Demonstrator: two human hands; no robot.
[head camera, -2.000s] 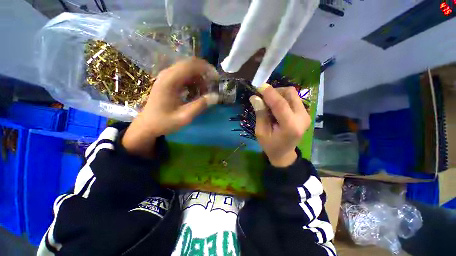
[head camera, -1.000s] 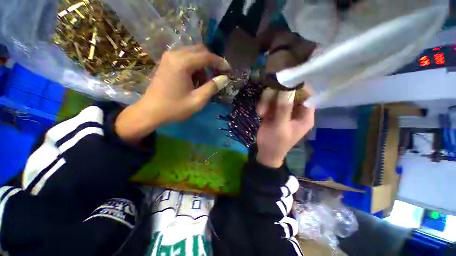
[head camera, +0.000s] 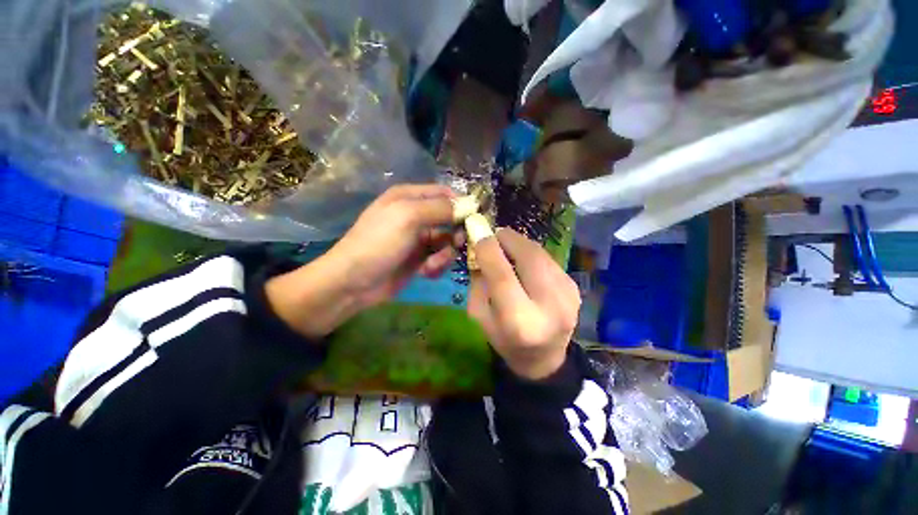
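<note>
My left hand (head camera: 403, 236) and my right hand (head camera: 523, 297) meet at the small metal fixture (head camera: 477, 191) at the back centre of the green table (head camera: 403, 347). Cream finger covers show on the fingertips of both hands. The fingertips touch or nearly touch at the fixture. Any small part between them is hidden or too small to tell. Dark thin pins (head camera: 528, 213) lie in a loose pile behind and right of my right hand. Gold metal strips (head camera: 191, 111) fill the clear plastic bag (head camera: 151, 206) at the left.
White gloves or cloths (head camera: 705, 151) hang over the machine at the upper right. Blue bins (head camera: 50, 241) stand at the left. A cardboard carton (head camera: 745, 372) and crumpled clear plastic (head camera: 654, 422) are low at the right. A red digital readout (head camera: 884, 101) shows at the far right.
My right hand has moved left and toward me from beside the machine head, and its fingertips now meet my left hand's. My left hand sits slightly lower. The camera view has shifted.
</note>
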